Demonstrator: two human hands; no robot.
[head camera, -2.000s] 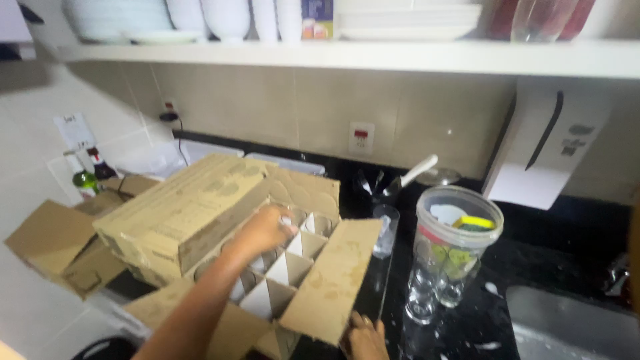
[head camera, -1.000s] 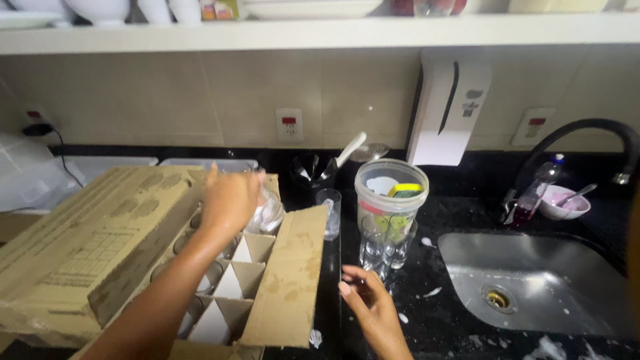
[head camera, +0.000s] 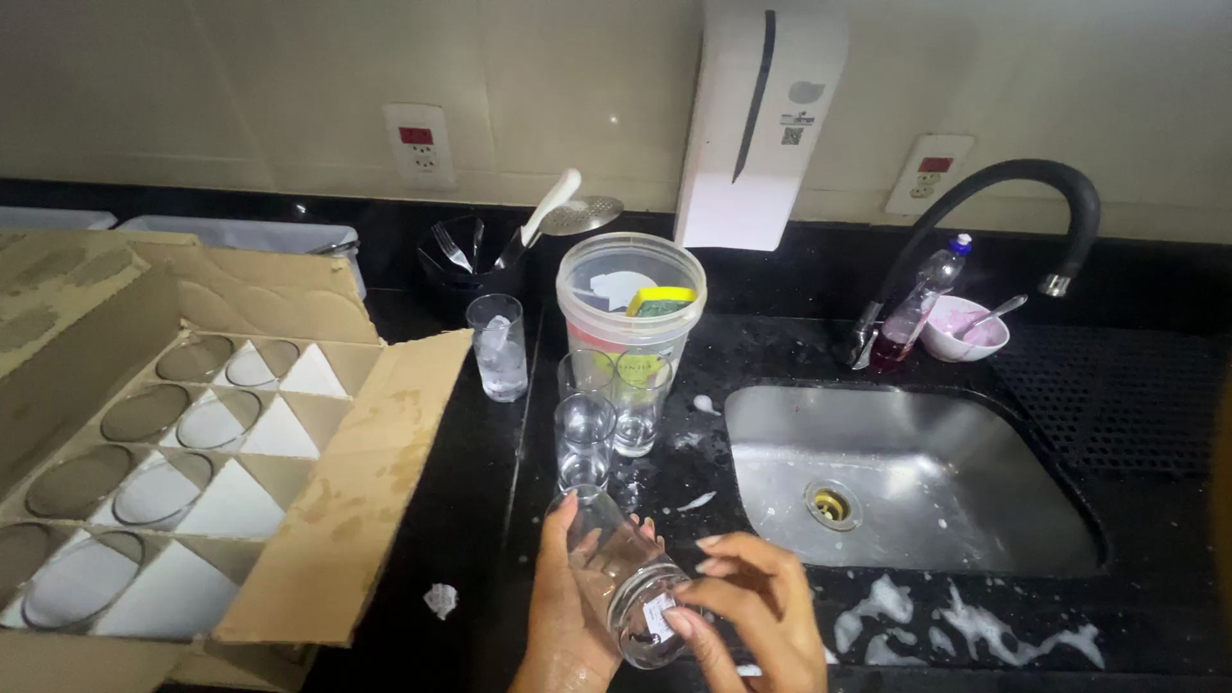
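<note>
My left hand (head camera: 568, 616) is wrapped around a clear drinking glass (head camera: 616, 568), tilted with its base toward me. A small white label (head camera: 658, 618) is stuck on the base, and the fingertips of my right hand (head camera: 760, 606) touch the glass there. Just beyond stand more clear glasses (head camera: 585, 438), in front of a clear plastic tub (head camera: 632, 289) with a yellow-green sponge (head camera: 662, 300) inside. To the left, a divided cardboard box (head camera: 356, 481) holds several glasses upright in its cells. Another glass (head camera: 499, 351) with clear, crumpled-looking contents stands between box and tub.
A steel sink (head camera: 905, 481) with a black faucet (head camera: 1020, 173) is at the right. Behind it are a bottle of red liquid (head camera: 910, 308) and a white bowl (head camera: 965, 332) with a spoon. Foam (head camera: 972, 621) lies on the black counter. A black utensil holder (head camera: 472, 274) stands near the wall.
My right hand and left hand have come together over the counter around a glass; one second ago, one hand was at the box and the other was apart from it. The view has shifted right and down.
</note>
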